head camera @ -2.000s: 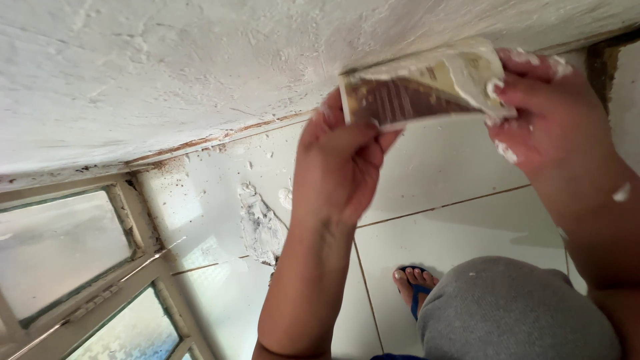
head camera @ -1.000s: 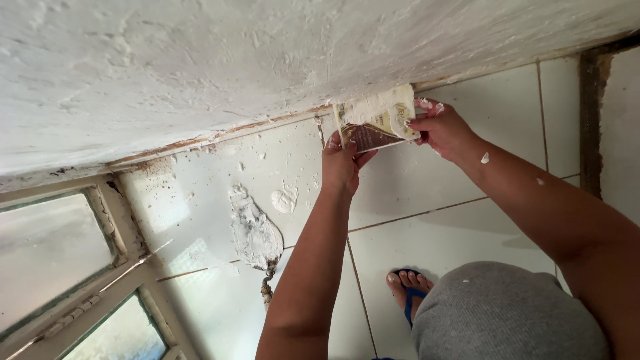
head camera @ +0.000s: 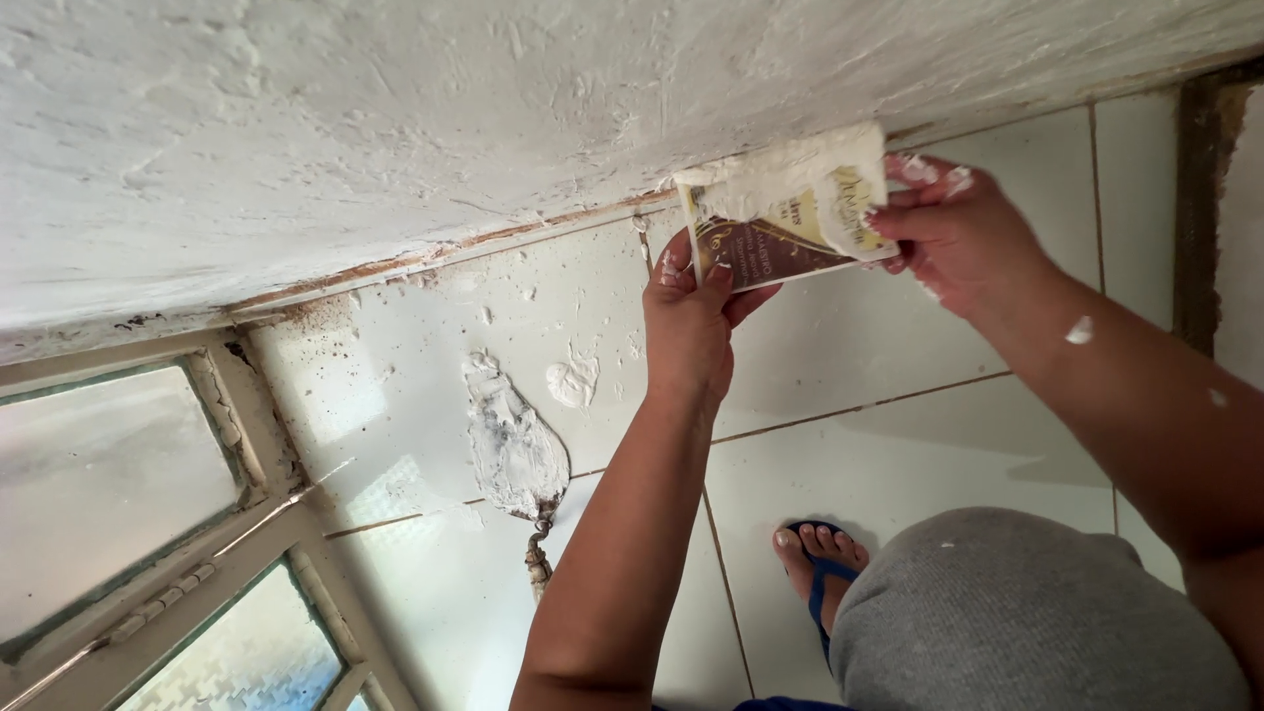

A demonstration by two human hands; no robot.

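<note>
A flat rectangular printed card (head camera: 790,212), its upper edge coated with white paste, is held between both hands against the bottom of the white plastered wall (head camera: 415,128). My left hand (head camera: 696,306) grips its lower left corner, with the thumb on the printed face. At its right end, my right hand (head camera: 948,222) pinches the card; white paste sticks to those fingers and the forearm. A trowel (head camera: 515,444), its blade smeared with white paste, lies on the tiled floor to the left of my left forearm.
A blob of white paste (head camera: 574,380) and small splatters lie on the floor tiles (head camera: 820,365). A paned door or window frame (head camera: 237,425) stands at the left. My foot in a blue flip-flop (head camera: 820,573) is below, and a worn dark frame (head camera: 1200,217) is at the right.
Both hands have moved the card away from the camera and down to the wall's base since two seconds ago. Over the last second it stays there, with more of its printed face showing.
</note>
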